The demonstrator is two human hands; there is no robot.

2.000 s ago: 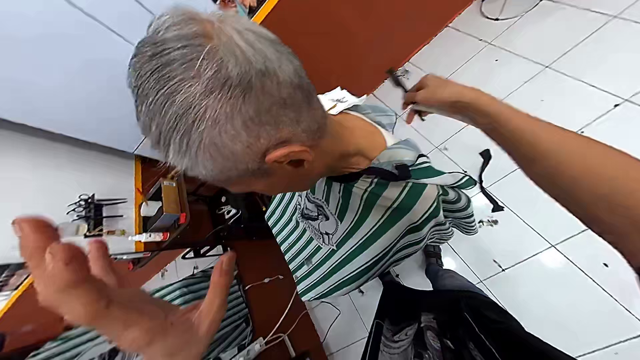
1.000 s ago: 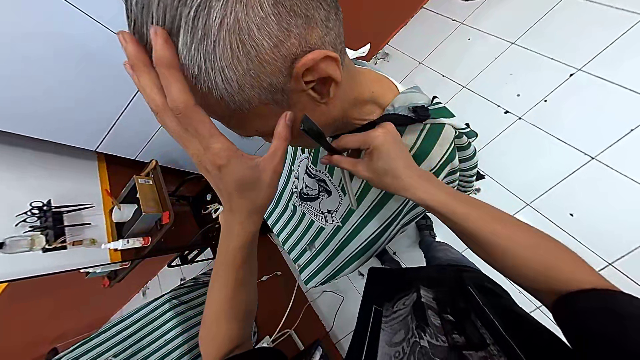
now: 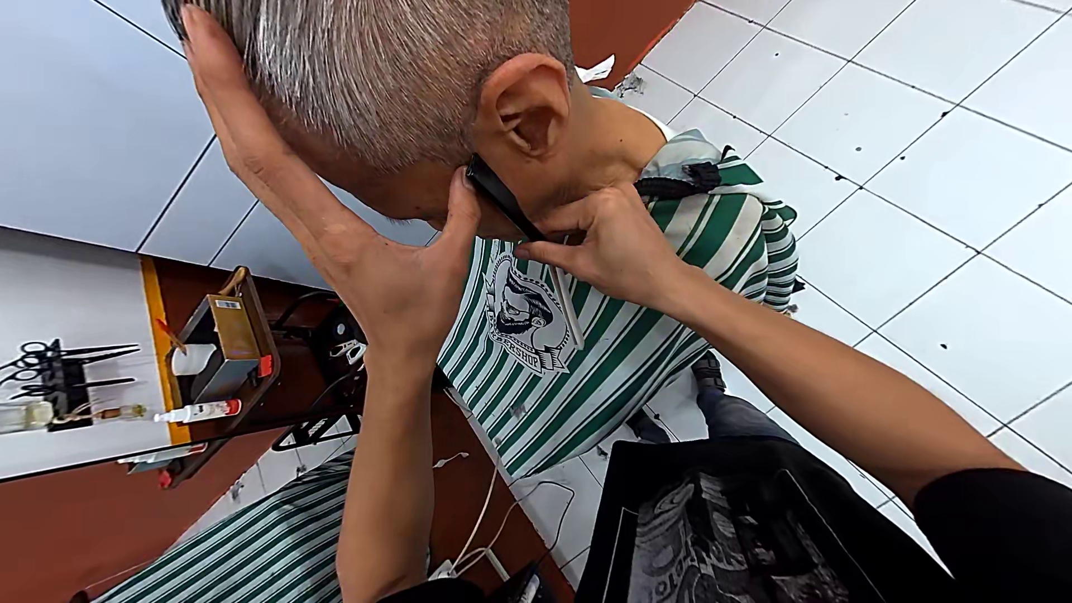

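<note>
A seated person's head with short grey hair (image 3: 377, 75) leans at the upper middle, ear toward me. My left hand (image 3: 360, 251) lies spread against the forehead and hairline, its thumb near the temple. My right hand (image 3: 607, 239) holds a straight razor by its black blade holder (image 3: 502, 197), the end touching the skin in front of the ear. The razor's pale handle (image 3: 568, 308) hangs below my fingers. A green-and-white striped barber cape (image 3: 603, 360) with a printed emblem covers the person, gathered at the neck. The blade edge itself is not visible.
At the left, a shelf (image 3: 272, 360) holds a metal box (image 3: 234, 331), with a small white bottle (image 3: 201, 411) beside it. Scissors (image 3: 33, 360) show on a rack. Cables (image 3: 486, 511) run near the lower middle. White floor tiles (image 3: 938, 159) with hair clippings lie at right.
My left hand has come up from the lower left onto the person's head. My right hand has brought the razor from the right to the skin before the ear. The view has moved closer.
</note>
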